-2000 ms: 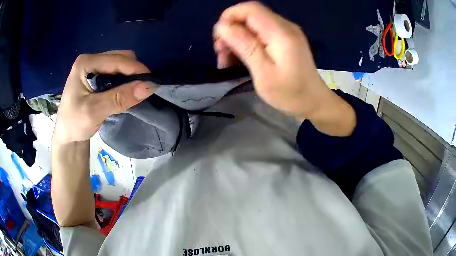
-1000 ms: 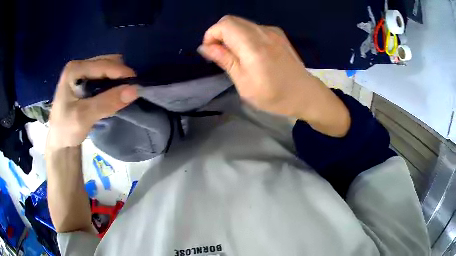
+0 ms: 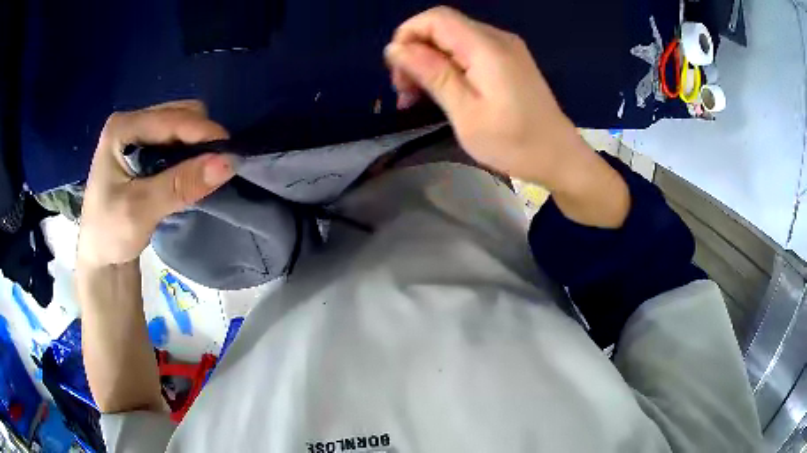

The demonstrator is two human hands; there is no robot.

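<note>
My left hand (image 3: pixel 146 181) grips the dark edge of a garment piece between thumb and fingers, at the left. The garment piece (image 3: pixel 310 171) has black cloth outside and a grey inner side. Its edge runs to the right toward my right wrist, and a grey folded part hangs below my left hand against the apron. My right hand (image 3: pixel 403 75) is raised above the edge, with thumb and index finger pinched together and slightly blurred. No needle or thread can be made out at its fingertips.
Dark navy cloth (image 3: pixel 327 53) covers the table. At its right lie small scissors with red and yellow loops (image 3: pixel 672 69), white tape rolls (image 3: pixel 697 44) and a grey scrap (image 3: pixel 649 75). A red basket (image 3: pixel 184 382) and blue baskets (image 3: pixel 71 358) are below left.
My right hand came down and left toward the edge, then moved back up and right. My left hand keeps its grip and has shifted slightly left in view.
</note>
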